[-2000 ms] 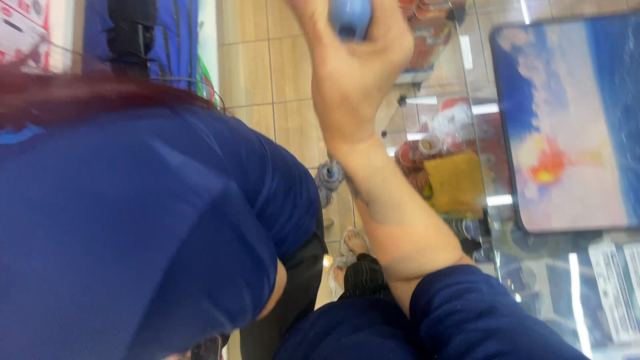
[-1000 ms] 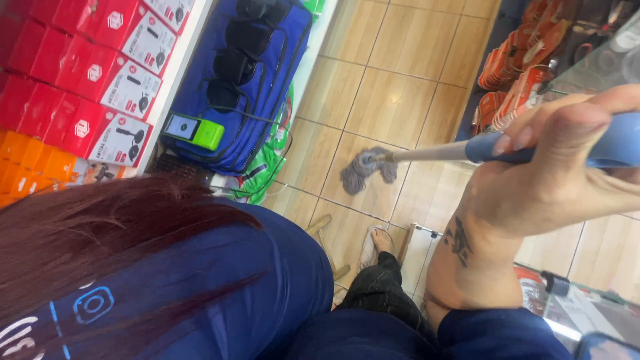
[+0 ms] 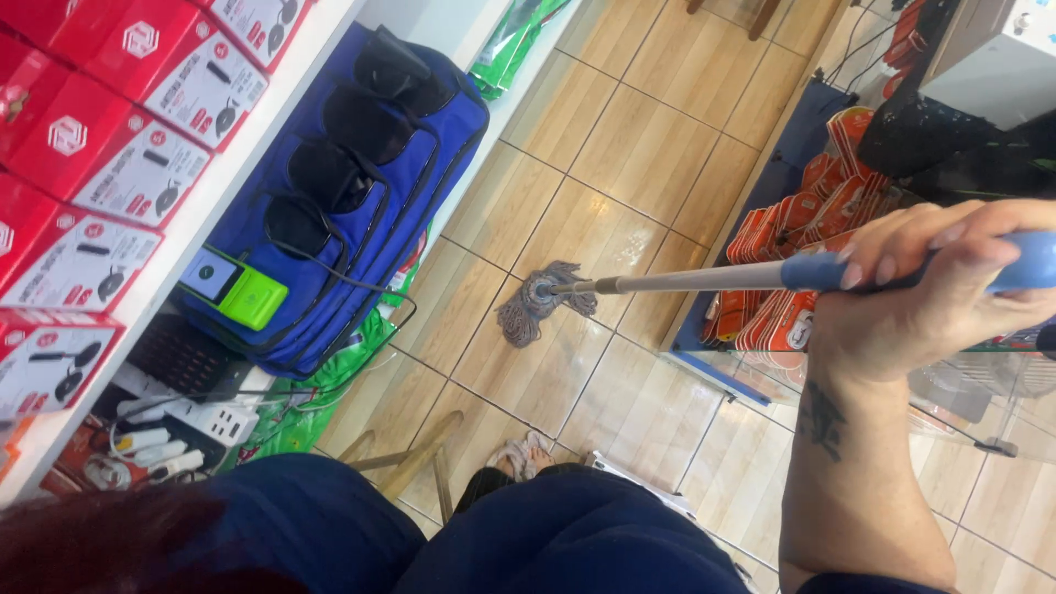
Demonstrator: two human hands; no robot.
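My right hand [image 3: 932, 289] grips the blue sleeve at the upper end of a mop handle [image 3: 709, 278], at the right of the head view. Its fingers are wrapped around the blue grip [image 3: 808, 271], and the forearm comes up from the lower right. From there the pale pole runs left to a grey string mop head [image 3: 540, 304], which rests on the tiled floor [image 3: 610, 214] with its strands spread to two sides. Wet-looking shine shows on tiles near the mop. My left hand is not in view.
Left stands a shelf [image 3: 272, 107] with red boxes [image 3: 74, 132], a blue bag [image 3: 396, 148], a green card terminal [image 3: 252, 297] and cables. At right is a glass case [image 3: 949, 396] beside orange packages [image 3: 825, 198]. Wooden legs [image 3: 421, 454] and a sandalled foot [image 3: 524, 454] are below.
The view has shifted a lot since two seconds ago, when a display with a colourful picture showed at right. My right hand keeps its hold on the blue grip.
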